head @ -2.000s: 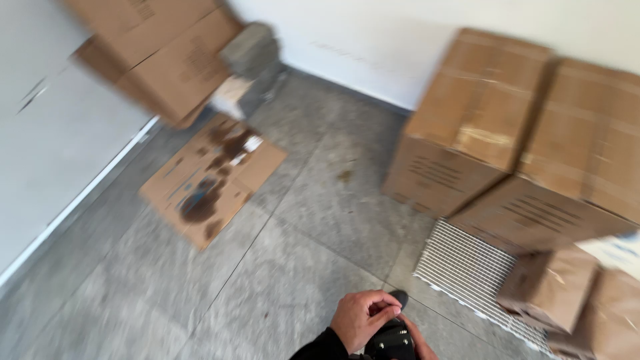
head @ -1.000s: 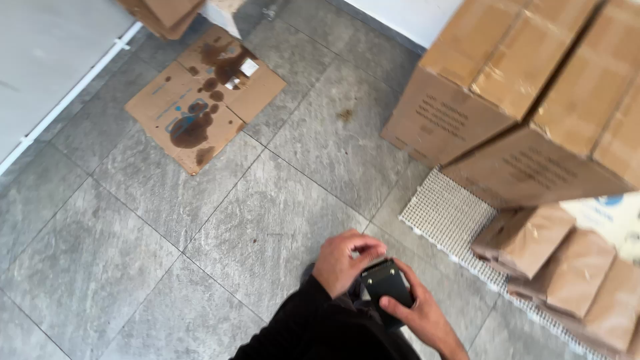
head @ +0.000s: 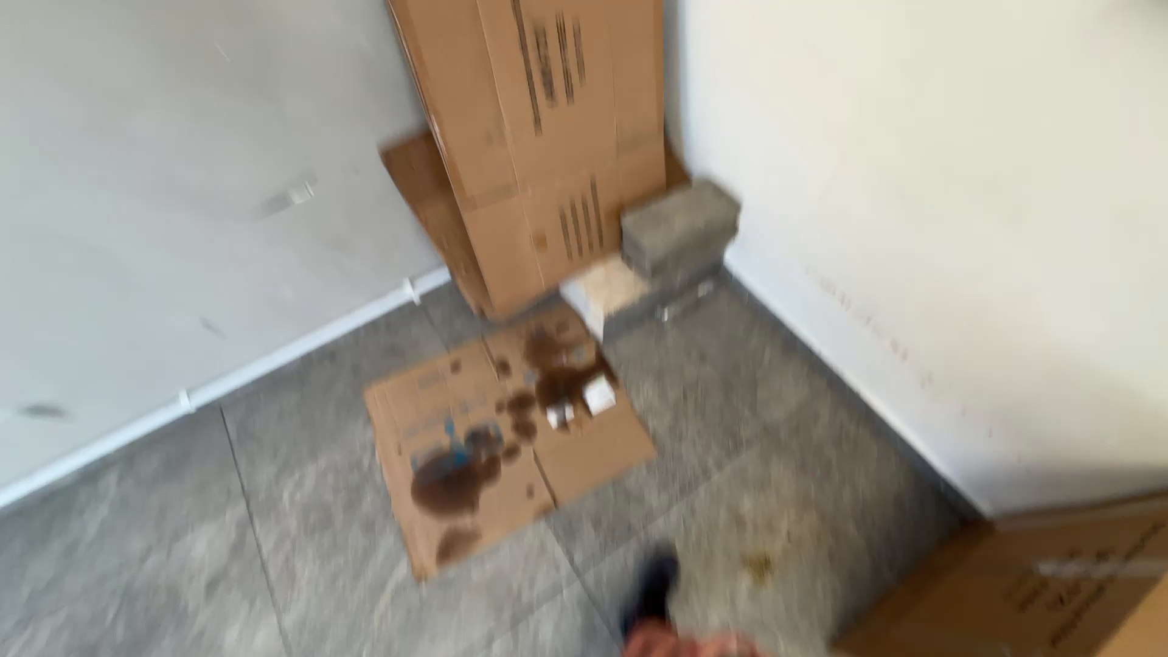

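At the bottom edge, blurred fingers, seemingly of my left hand [head: 695, 642], just enter the view; what they hold or touch is hidden. Directly above them is a dark, blurred shape, perhaps a shoe tip [head: 652, 584], over the floor. My right hand is out of view. Beyond, a flat cardboard sheet [head: 589, 461] with dark brown stains lies on grey floor tiles. Two small white pieces rest on it, one of them a white square [head: 599, 395].
Large flattened cardboard boxes [head: 566, 137] lean in the corner. Beside them, grey blocks [head: 683, 228] stand near a pale-topped slab [head: 613, 285]. A white pipe [head: 301, 345] runs along the left wall's foot. A cardboard box [head: 1031, 584] occupies the lower right.
The view has swung towards the corner. A second ago both hands were around a dark, box-like object; now only some fingers show at the bottom edge, and that object is out of view.
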